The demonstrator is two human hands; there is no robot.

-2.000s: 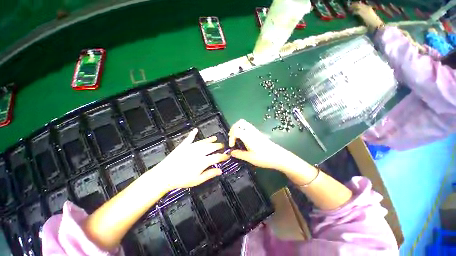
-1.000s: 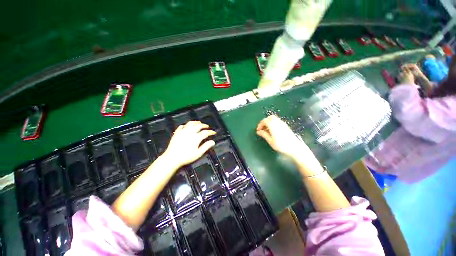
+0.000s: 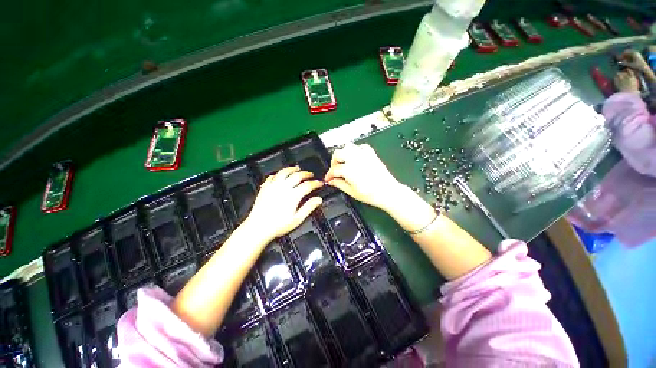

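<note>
A large glossy black blister tray (image 3: 237,287) with rows of pockets holding dark phone housings lies in front of me. My left hand (image 3: 285,203) rests over the tray's upper right part, fingers spread. My right hand (image 3: 360,175) is beside it at the tray's right edge, its thumb and finger pinched close to my left fingertips. What is between the fingertips is too small to tell. A loose pile of tiny dark parts (image 3: 442,169) lies right of the tray, with thin tweezers (image 3: 483,207) beside it.
Red-edged phone assemblies (image 3: 166,144) lie spaced along the green conveyor (image 3: 244,115) behind. A taped post (image 3: 431,65) stands at the bench's back edge. Clear blister trays (image 3: 543,136) lie to the right. A carton (image 3: 586,287) is at lower right. Another person's pink sleeve (image 3: 633,129) shows far right.
My right hand has moved from near the small parts back to the tray, meeting my left hand. The belt assemblies have shifted in view, and the view has tilted.
</note>
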